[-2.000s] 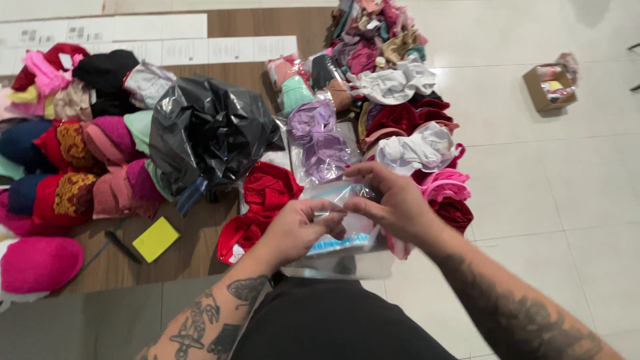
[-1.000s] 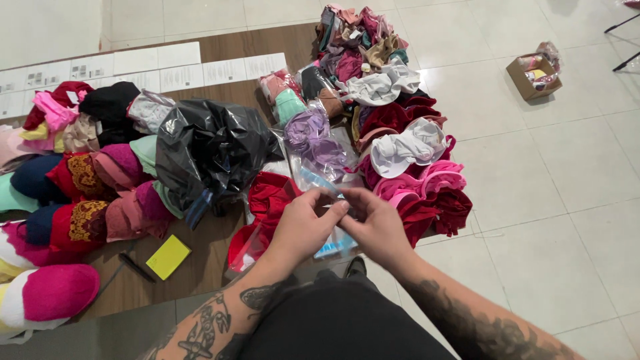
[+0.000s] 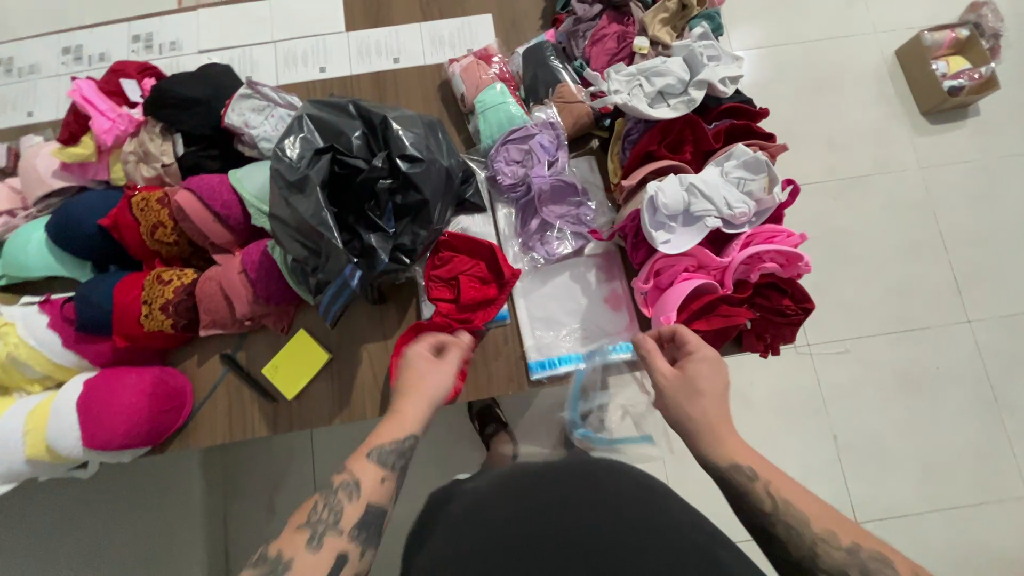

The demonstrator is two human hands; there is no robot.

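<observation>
My left hand (image 3: 432, 368) is closed on the lower part of a red bra (image 3: 468, 280) at the table's front edge. My right hand (image 3: 684, 376) pinches a clear plastic bag with a blue strip (image 3: 612, 408), which hangs off the table edge between my hands. Just behind it lies a stack of clear plastic bags (image 3: 572, 308) with a blue strip along the front. A lilac bra in clear plastic (image 3: 544, 188) rests on the back of that stack. To its right are piled pink bras (image 3: 724, 264), dark red ones and a white bra (image 3: 712, 196).
A black plastic bag (image 3: 368, 184) stands left of the red bra. Rows of padded bras (image 3: 160, 296) fill the table's left side. A yellow sticky-note pad (image 3: 296, 364) and a black pen (image 3: 246, 378) lie near the front edge. On the floor is a cardboard box (image 3: 948, 72).
My hands were together over the bags and have moved apart. My left hand has gone left onto the red bra; my right hand has moved right with the clear bag.
</observation>
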